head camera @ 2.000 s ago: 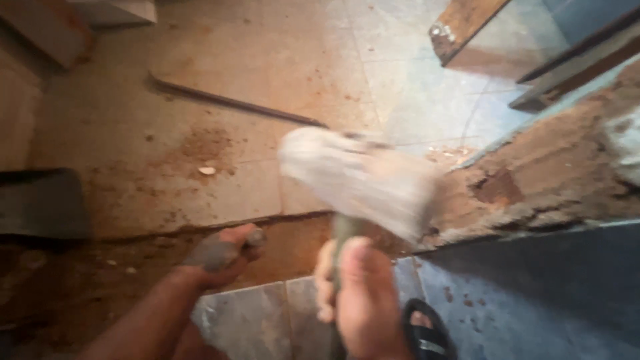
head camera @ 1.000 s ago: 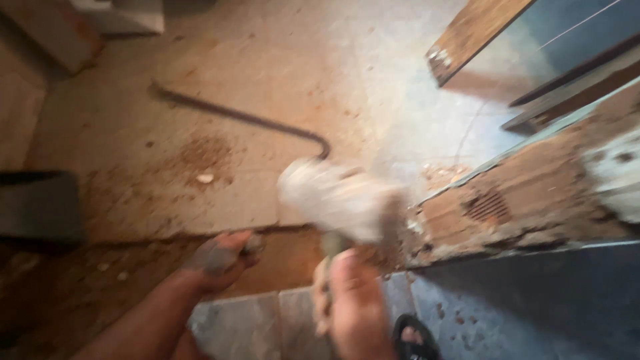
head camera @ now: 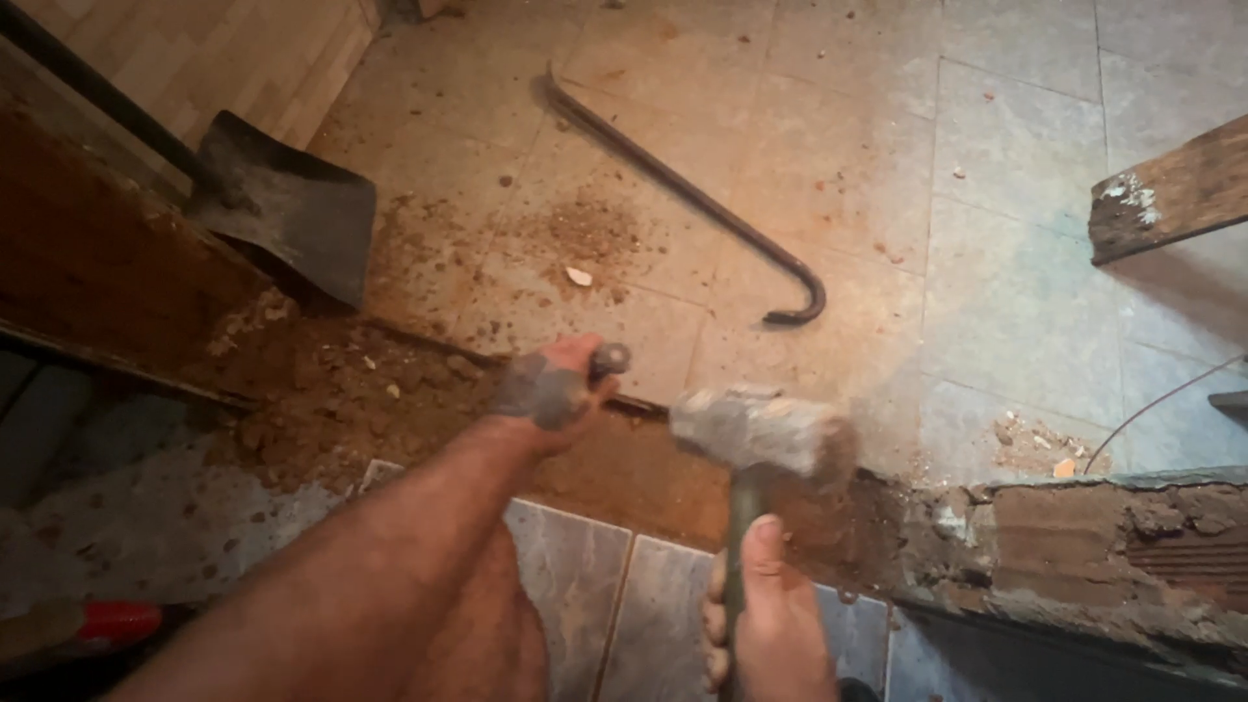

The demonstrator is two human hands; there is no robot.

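My left hand [head camera: 556,390] is closed around a metal chisel [head camera: 611,359], whose round struck end points up at the camera; its lower end is hidden. To its right, my right hand [head camera: 775,614] grips the handle of a sledgehammer [head camera: 760,429] with a pale, blurred head. The hammer head is apart from the chisel. Beneath both hands runs a strip of exposed brown earth [head camera: 643,487] between two tiled floors. Beyond them a pry bar [head camera: 682,185] with a hooked end lies on the beige floor tiles [head camera: 838,156].
At the left, a shovel [head camera: 302,219] rests beside a wooden door frame [head camera: 107,214] and loose soil [head camera: 361,409]. A broken brick wall edge [head camera: 1053,536] stands at the right, with a wooden board [head camera: 1170,190] above it. A red-marked handle [head camera: 117,621] lies lower left.
The view has shifted, and more of the shovel and pry bar shows. Both hands keep their hold, on the chisel and on the hammer.
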